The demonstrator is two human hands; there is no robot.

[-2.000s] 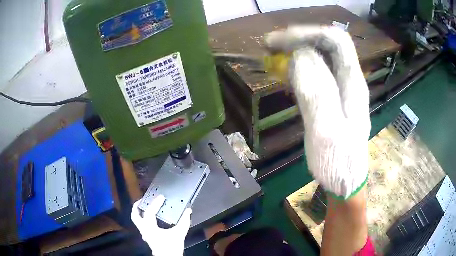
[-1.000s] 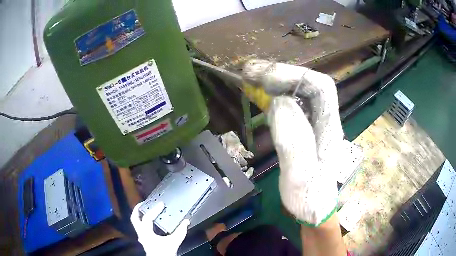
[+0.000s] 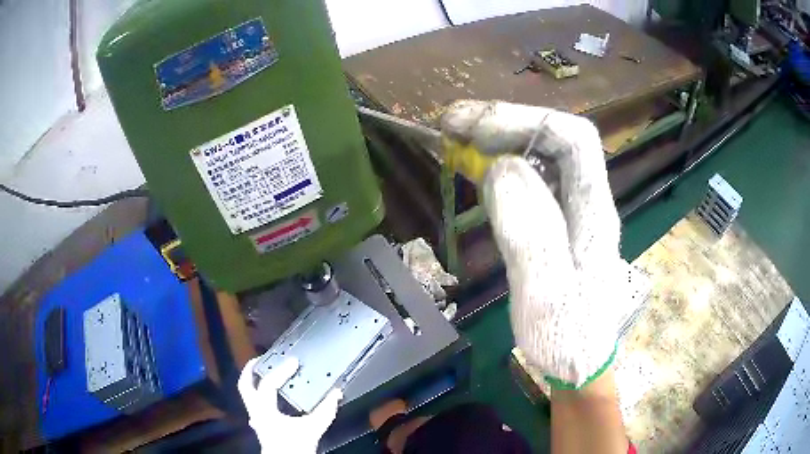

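Observation:
The silver sheet-metal part (image 3: 330, 346) lies slanted on the grey slotted machine table (image 3: 417, 355), its upper end under the tap chuck (image 3: 320, 287). The chuck hides the tap tip. My left hand (image 3: 289, 410), in a white glove, grips the part's near end, thumb on top. My right hand (image 3: 559, 239), in a white glove with green cuff edge, is raised right of the green machine head (image 3: 249, 133) and closed around the yellow grip (image 3: 465, 161) of the feed lever (image 3: 400, 121).
A blue sheet (image 3: 182, 341) at left bears a silver stack (image 3: 120, 350) and a dark slim object (image 3: 55, 341). Stained plywood (image 3: 702, 293) at right bears silver stacks. A brown workbench (image 3: 497, 53) stands behind. Off-white crumpled cloth (image 3: 426, 266) lies beside the machine table.
Since two seconds ago, my right hand and the lever grip are lower and further left in view. The part has turned and shifted right beneath the chuck, still held by my left hand.

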